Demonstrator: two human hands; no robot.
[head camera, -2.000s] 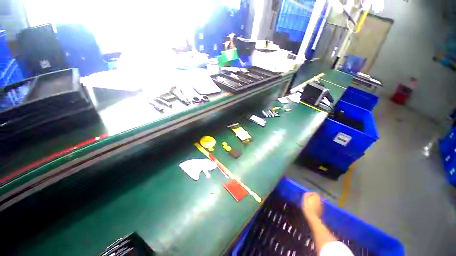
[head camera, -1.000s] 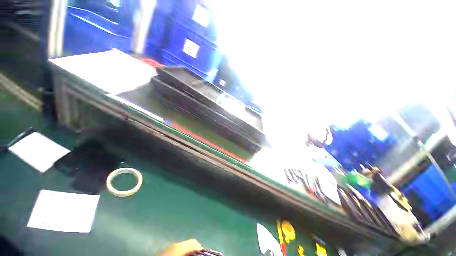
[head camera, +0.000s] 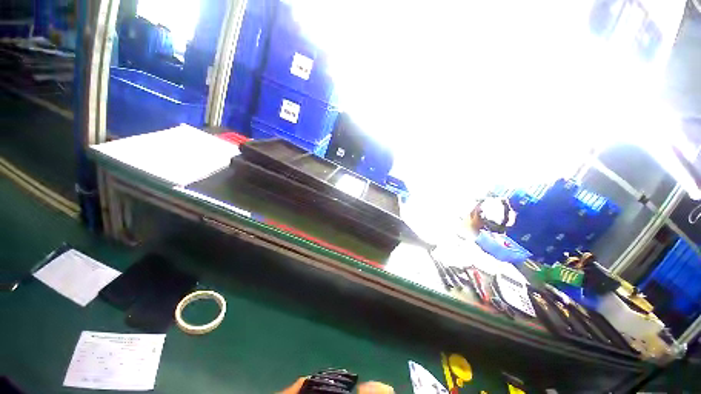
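Observation:
A small stack of black phone screen assemblies (head camera: 329, 382) shows at the bottom edge, its lower part cut off. My left hand (head camera: 290, 388) is at its left side and my right hand (head camera: 375, 388) at its right side. Only a small part of each hand shows, and both seem closed on the stack. The fingertips are hidden or out of the picture.
Left on the green bench lie a tape roll (head camera: 200, 312), paper slips (head camera: 115, 360) and dark flat pieces (head camera: 147, 286). A white cloth (head camera: 425, 378) and yellow disc (head camera: 460, 369) lie right. Behind, the raised shelf holds black trays (head camera: 315, 181). A person's head (head camera: 493, 214) shows beyond.
The view has swung left from the blue bin, where a hand reached in, to the bench's left part. The black stack has come further into view, with a hand at each side.

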